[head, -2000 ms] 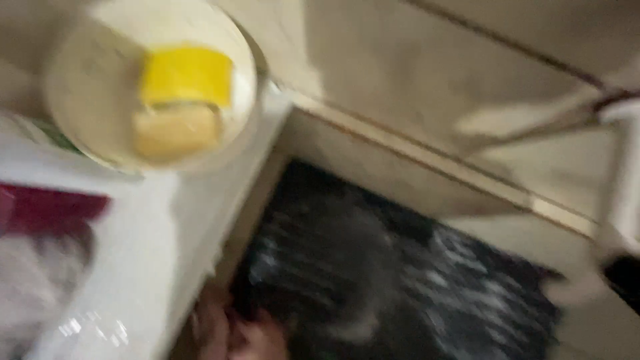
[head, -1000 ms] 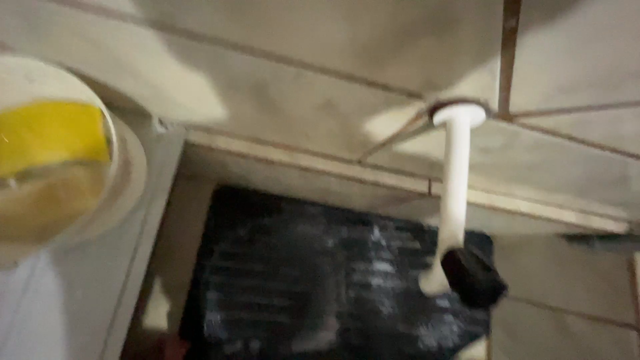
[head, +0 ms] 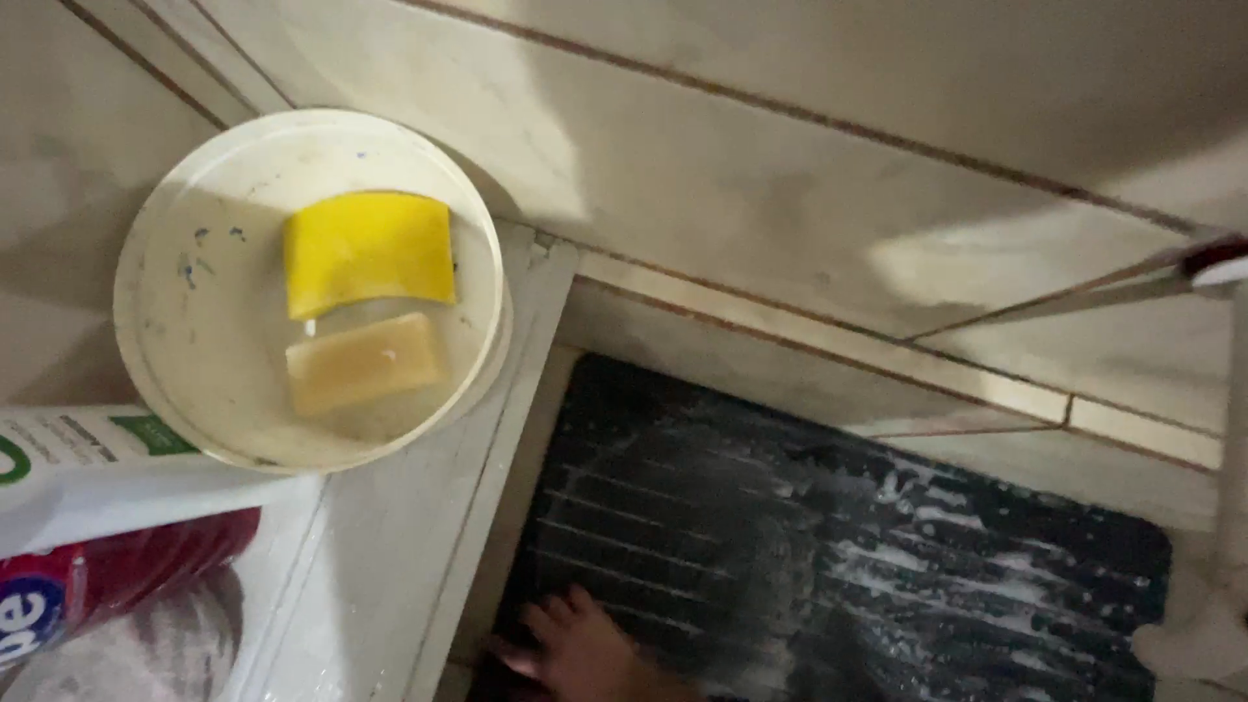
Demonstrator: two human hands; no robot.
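A bare hand [head: 585, 648], which looks like my left hand, rests with fingers spread at the lower left edge of a black ridged rubber mat [head: 702, 507]. White suds streak the mat's right half. The hand's wrist is cut off by the bottom of the view, and nothing shows between its fingers. My other hand is out of view. Up to the left, a round cream plastic tub [head: 234, 370] holds a yellow sponge [head: 370, 253] and a tan bar of soap [head: 366, 363], lying one beside the other.
The tub stands on a white ledge [head: 390, 546] left of the mat. Near it lie a white bottle [head: 107, 487] with a green label and a dark red package [head: 146, 565]. A tiled wall [head: 741, 195] rises behind, and a white pipe [head: 1230, 439] runs down at the right.
The view has swung back leftward since one second ago, so the whole tub shows again and the pipe stands at the right edge. The hand is plainly visible at the mat's left side.
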